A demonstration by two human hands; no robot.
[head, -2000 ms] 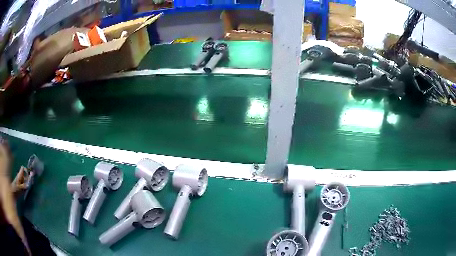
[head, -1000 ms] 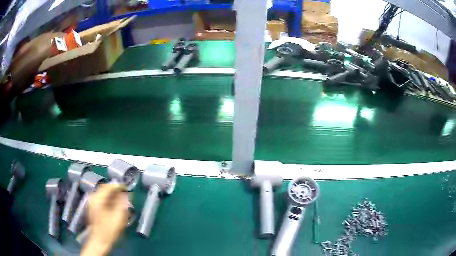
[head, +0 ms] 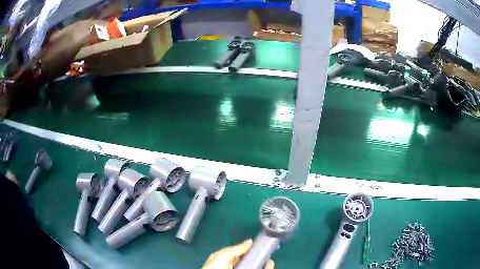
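My left hand (head: 229, 256), cut off by the bottom edge, grips the handle of a grey fan body (head: 279, 216), whose spoked round head points up. My right hand is not in view. Another fan body (head: 357, 207) lies to the right, spoked face up, with dark holes in its handle. A thin tool with a green handle (head: 367, 248) lies beside it, near a heap of small grey fittings (head: 414, 242). Several fan bodies (head: 206, 182) lie grouped at the left of the bench, heads away from me.
A grey upright post (head: 308, 105) stands at the white edge strip (head: 252, 174), before the green belt (head: 173, 115). Beyond are an open carton (head: 126, 50) and dark fan parts (head: 416, 86). A dark sleeve (head: 31, 231) is at far left, with a fan body (head: 39, 167) nearby.
My left hand has moved right from the left group, where one more fan body now lies. The fan body formerly by the post's foot is gone from there; one is now in my hand.
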